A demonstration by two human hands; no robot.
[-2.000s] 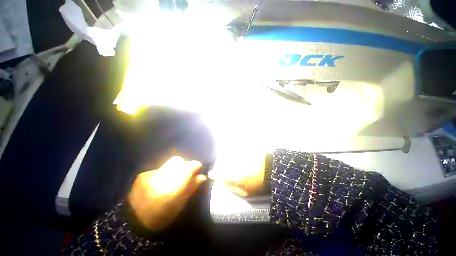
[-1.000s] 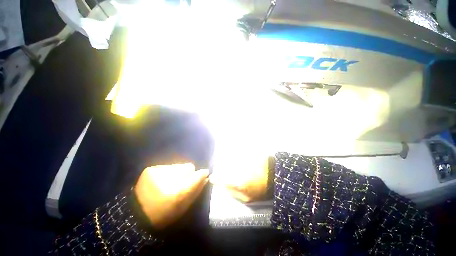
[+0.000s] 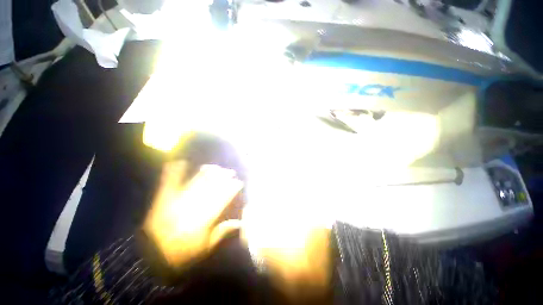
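Note:
My left hand (image 3: 190, 211) lies at the lower middle on dark fabric (image 3: 128, 184), its fingers bent at the cloth's right edge; it seems to hold the cloth there. My right hand (image 3: 292, 253) is just right of it, blurred and washed out by lamp glare, so its fingers and any grip are hidden. The dark fabric covers the left part of the view. The cream sewing machine head (image 3: 411, 95) with a blue stripe runs to the upper right. Its needle area is lost in the glare.
The white machine table (image 3: 405, 208) shows at right, with a control panel (image 3: 506, 186) at its end. A white strip (image 3: 66, 220) lies along the dark cloth at left. Crumpled white material (image 3: 98, 41) is at upper left.
The view has shifted, and the machine lettering sits lower. My right hand and sleeve are lower in the picture and blurred. My left hand's fingers look more spread.

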